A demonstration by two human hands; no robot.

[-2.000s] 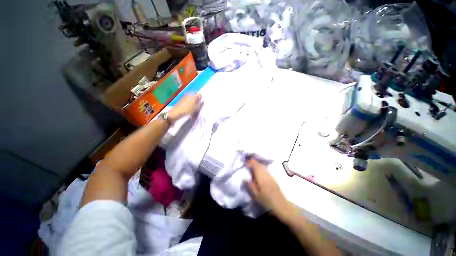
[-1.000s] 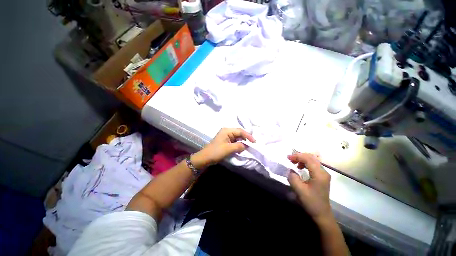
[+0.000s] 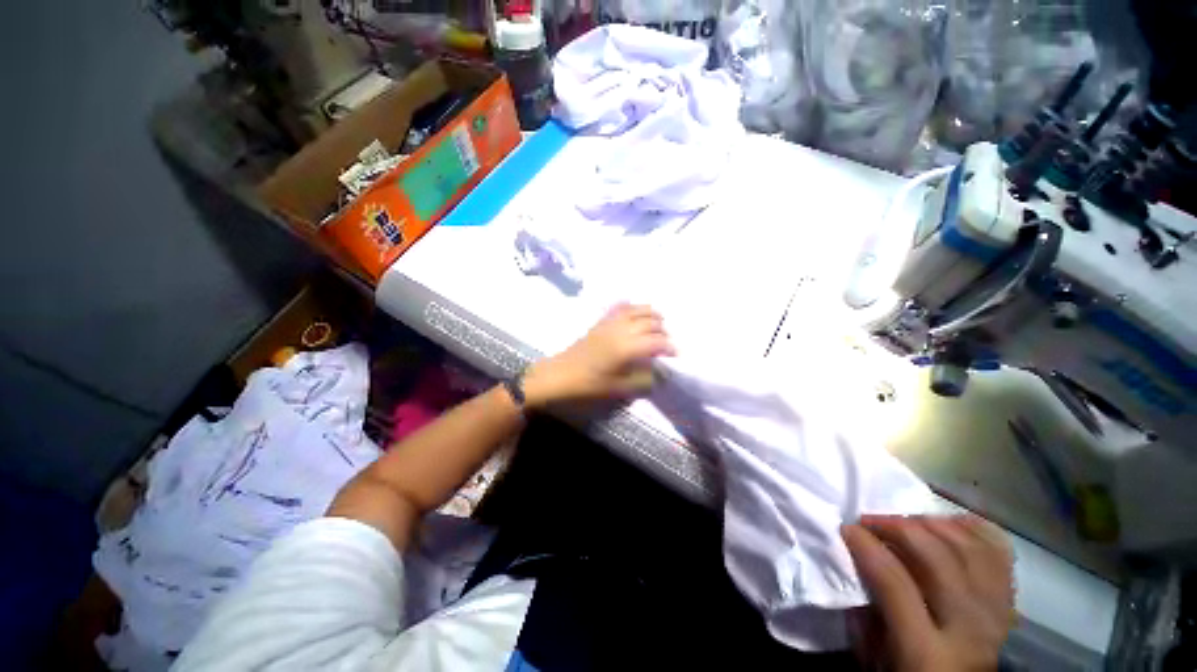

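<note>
A white to pale lilac cloth (image 3: pixel 788 460) is stretched between my hands over the front edge of the white table (image 3: pixel 460 282), its lower part hanging past the edge. My left hand (image 3: pixel 614 357) grips its left end near the table's edge. My right hand (image 3: pixel 935 588) holds its gathered lower right end; the hand is slightly blurred. The sewing machine head (image 3: pixel 978 223) stands to the right, and the cloth lies left and in front of its needle area. A small scrap of white cloth (image 3: pixel 546 259) lies on the table.
A white cloth heap (image 3: pixel 656 112) lies at the table's back, beside a bottle (image 3: pixel 523 72) and an open orange carton (image 3: pixel 427 177). Clear plastic bags (image 3: pixel 853 79) stand behind. Blue-handled snips (image 3: pixel 1044 460) and a yellow block (image 3: pixel 1096 512) lie on the bed plate. More white cloth (image 3: pixel 250 486) lies low left.
The cloth, earlier bunched between both hands, is now spread out. My right hand has moved right and towards me with its end; my left hand has shifted slightly.
</note>
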